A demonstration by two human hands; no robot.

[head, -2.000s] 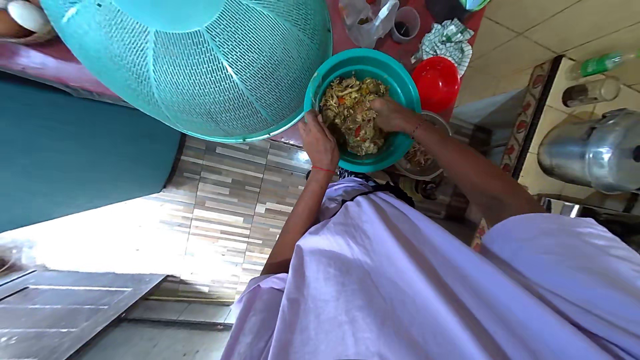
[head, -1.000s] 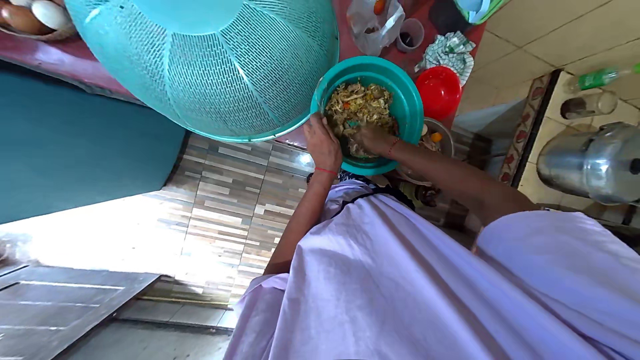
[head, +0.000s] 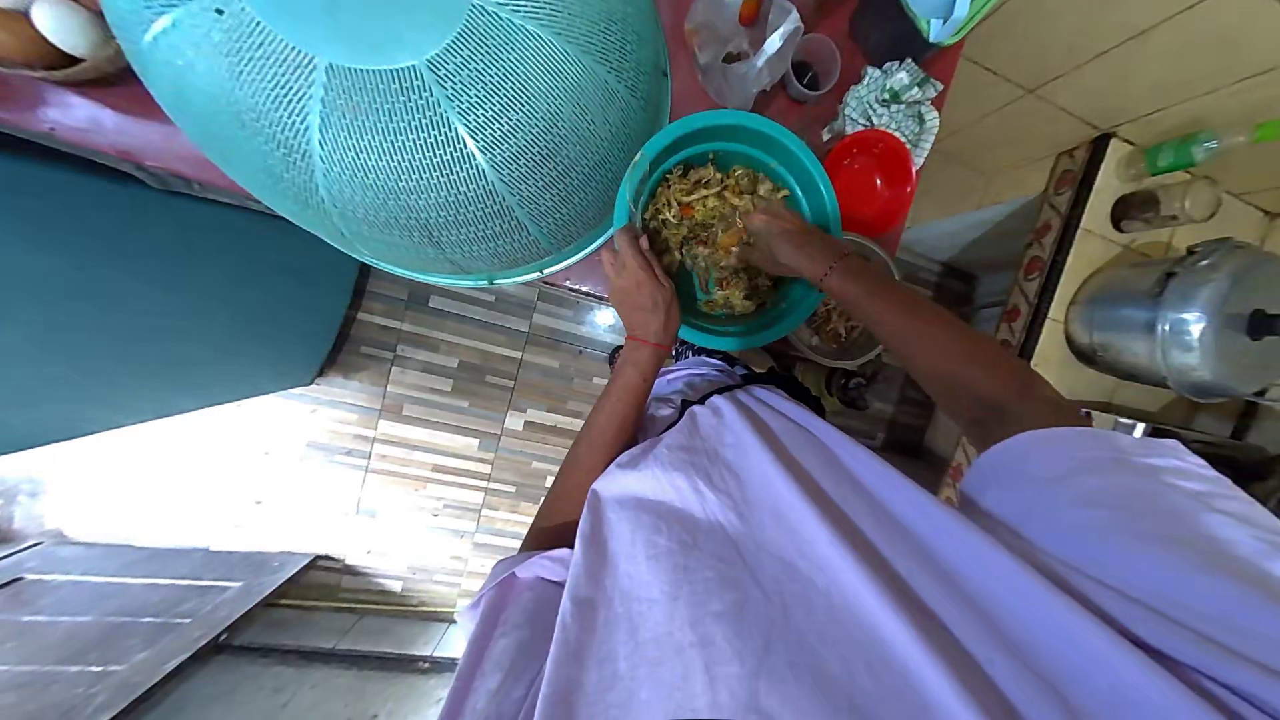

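Note:
A teal plastic basin (head: 817, 190) at the table's edge holds a shredded food mixture (head: 715, 205) with orange bits. My left hand (head: 643, 290) grips the basin's near left rim. Inside the basin, my right hand (head: 783, 240) has its fingers down in the mixture; the fingertips are hidden, so whether they close on food is unclear. A bare patch of the basin's bottom shows below the food. Against the basin's right side stands a red plastic bowl (head: 870, 182). A container with shredded food (head: 836, 325) sits below it, partly under my right forearm.
A large teal mesh food cover (head: 420, 150) touches the basin's left side. Behind lie a plastic bag (head: 735, 60), a small clear cup (head: 811, 67) and a checked cloth (head: 892, 105). Eggs (head: 68, 27) are at far left. A metal pot (head: 1180, 320) stands on the tiled counter at right.
My right hand has shifted about within the mixture, and the food lies differently, baring part of the bottom. My left hand stays on the rim.

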